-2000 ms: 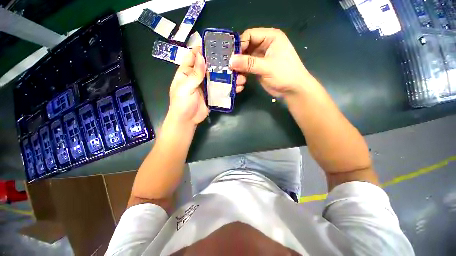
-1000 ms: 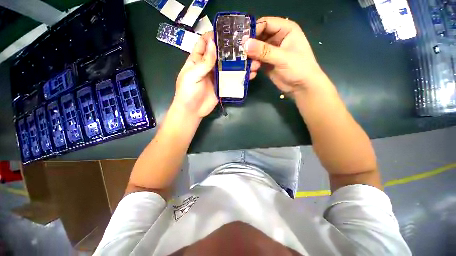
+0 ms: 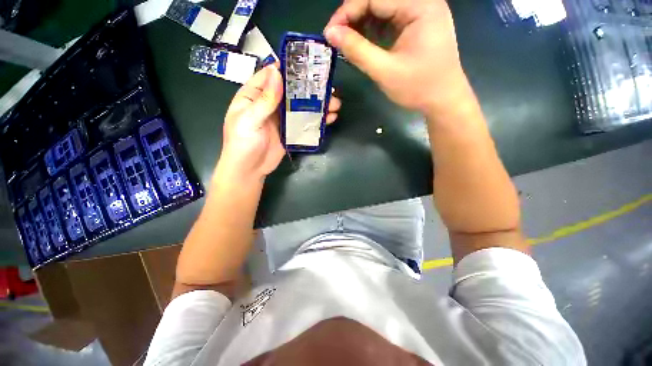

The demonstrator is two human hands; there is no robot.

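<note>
A blue phone housing [image 3: 287, 132] with a board in it stands nearly upright in the picture. The board's silvery patterned part [image 3: 307, 68] is at the far end, the pale LCD screen [image 3: 304, 129] at the near end. My left hand [image 3: 254, 121] holds the housing by its left side, with fingertips showing at its right side. My right hand [image 3: 400, 53] is at the housing's top right corner, thumb and forefinger close together; whether anything is between them cannot be told. A thin dark stick, partly hidden, shows below my left hand.
Loose mainboards [image 3: 223, 64] lie fanned out beyond my left hand. A black blister tray [image 3: 107, 136] with rows of blue housings is at left. Clear trays [image 3: 608, 78] and a white-and-blue pile [image 3: 540, 10] are at far right. A cardboard box [image 3: 107, 293] is below the bench.
My right hand has moved from the housing's right side up to its top corner, off the board. My left hand still holds the housing. The view has shifted somewhat.
</note>
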